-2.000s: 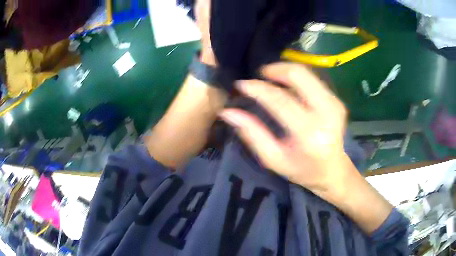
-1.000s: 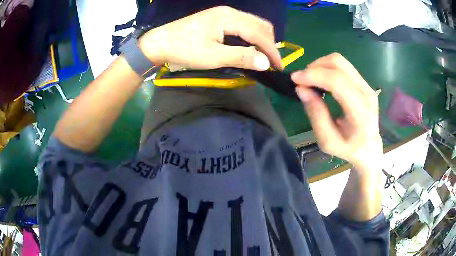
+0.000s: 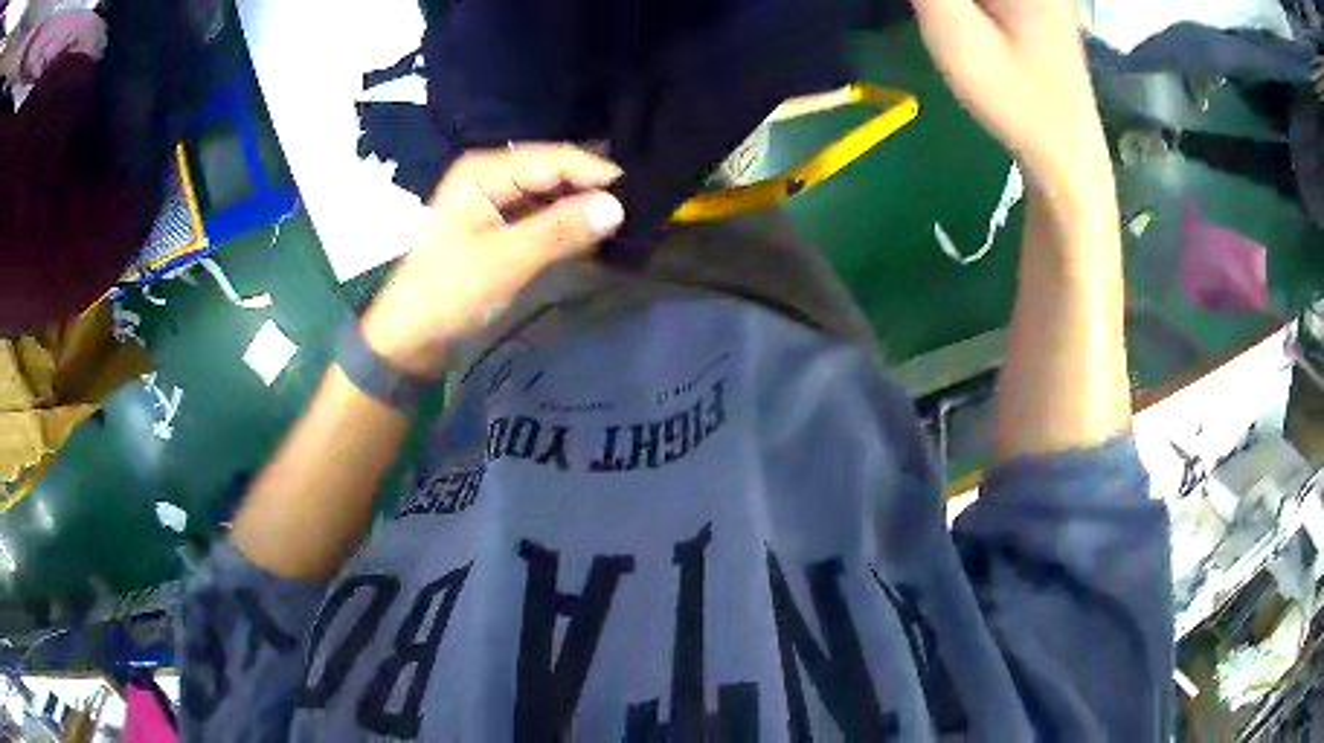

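Note:
Dark cloth [image 3: 654,87] lies heaped at the top centre, over the yellow-handled trolley [image 3: 791,186]. My left hand [image 3: 508,232] is at the near edge of the cloth, with the fingertips and thumb pinching that edge. A dark band [image 3: 375,366] is on my left wrist. My right hand [image 3: 1009,66] is raised at the top right, cut off by the picture's upper edge; its fingers are mostly out of the picture, and what they do is hidden.
A white surface [image 3: 327,131] with dark scraps stands left of the cloth. A person in dark red [image 3: 73,218] is at the far left, above mustard cloth [image 3: 58,399]. A blue-framed stool [image 3: 240,167] stands beside them. White offcuts [image 3: 270,351] lie on the green floor.
My hands have moved apart. My right hand has gone up and out to the right, away from the dark piece it pinched. My left hand has come lower and nearer to me.

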